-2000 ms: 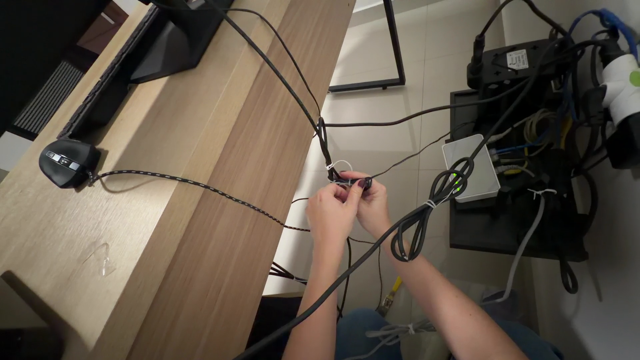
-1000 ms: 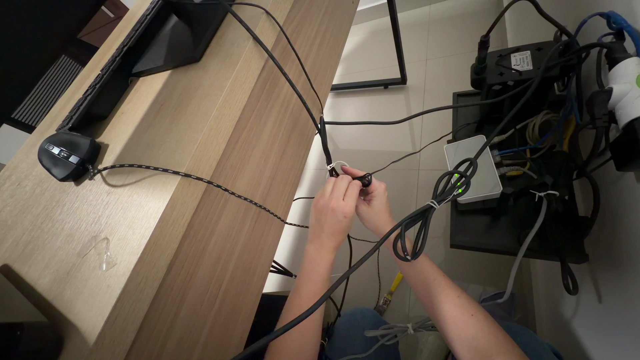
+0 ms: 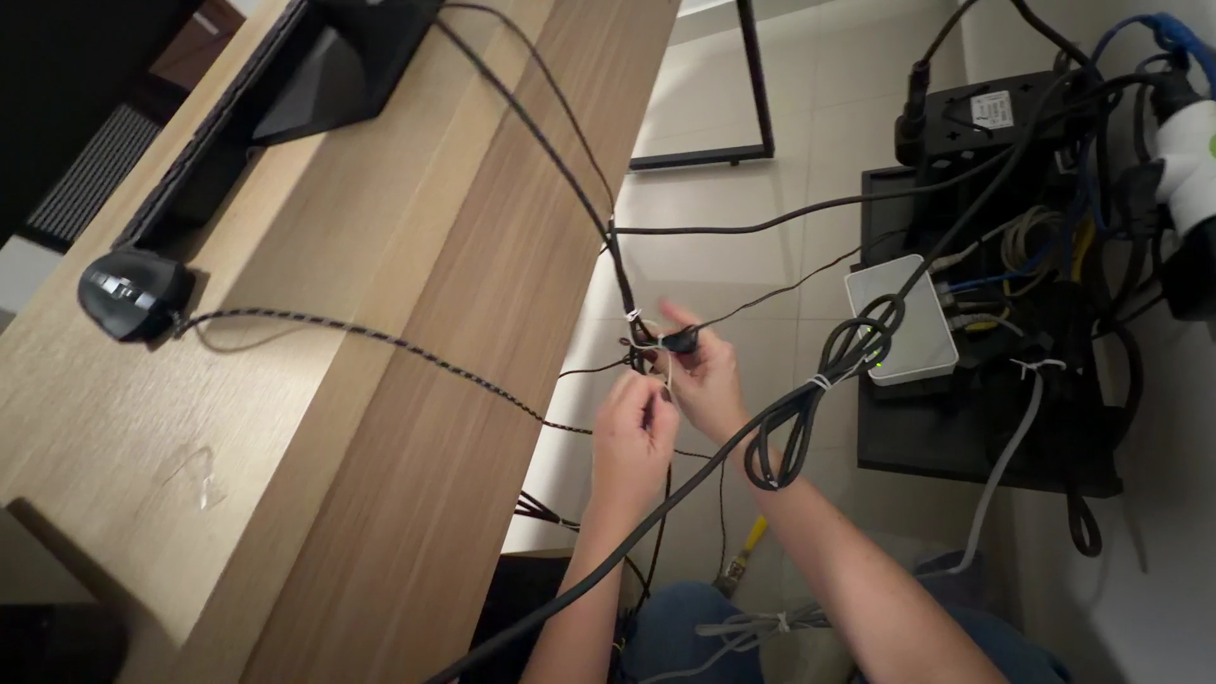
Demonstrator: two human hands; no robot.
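Observation:
Behind the desk edge, a bundle of black cables (image 3: 619,275) hangs down, bound by a white tie (image 3: 632,314). My left hand (image 3: 635,427) pinches a thin white tie (image 3: 669,366) just below that bundle. My right hand (image 3: 708,375) is on the other side, around a black cable connector (image 3: 680,340), its index finger raised; part of its grip is hidden behind the cables. A thick black cable (image 3: 655,518) with a coiled, tied loop (image 3: 822,380) passes over my right forearm.
The wooden desk (image 3: 399,418) holds a black mouse (image 3: 133,293), its braided cable crossing the edge. At right, a black shelf (image 3: 888,446) carries a white network box (image 3: 902,323), a black power unit (image 3: 988,114) and tangled cables. A yellow-handled brush (image 3: 746,551) lies below.
My hands were close together at the connector; my left hand has since moved down and apart from my right, showing the white tie between them. My right index finger has lifted.

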